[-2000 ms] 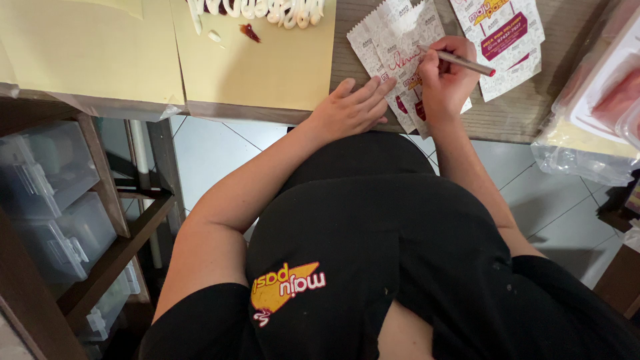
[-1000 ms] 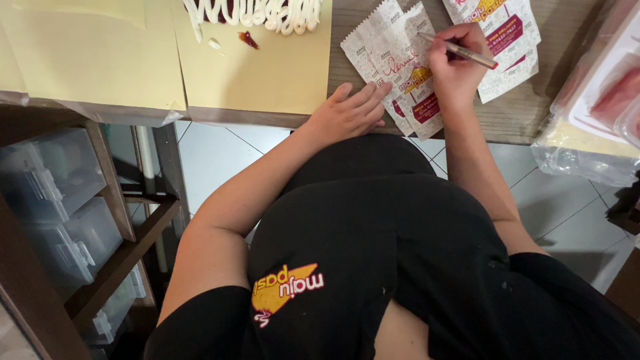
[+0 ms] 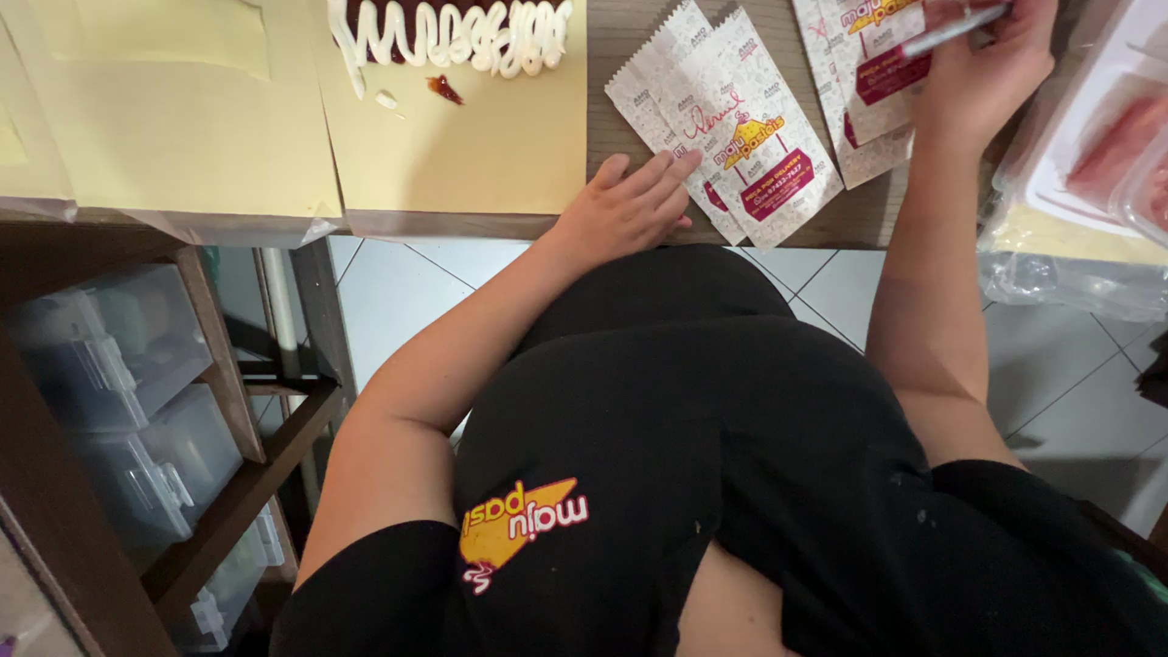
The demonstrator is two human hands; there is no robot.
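Observation:
My left hand (image 3: pixel 634 203) rests flat at the table's front edge, fingers spread, its fingertips on the lower left of the printed paper bags (image 3: pixel 750 137). The upper of these bags bears red handwriting. At the top right, my right hand (image 3: pixel 990 73) grips a pen (image 3: pixel 956 29), which looks blurred. It is over a second group of overlapping paper bags (image 3: pixel 881 91), and its wrist covers part of them.
Yellow dough sheets (image 3: pixel 456 155) lie on the left of the wooden table (image 3: pixel 849 219), one bearing white piped cream (image 3: pixel 456 36) over dark filling. Plastic-wrapped trays of pinkish food (image 3: pixel 1113 155) stand at right. Below left, a wooden shelf holds clear plastic boxes (image 3: pixel 128 347).
My right hand has moved right with the pen, from the left group of bags to the right group. My left hand has stayed near the table's edge by the bags.

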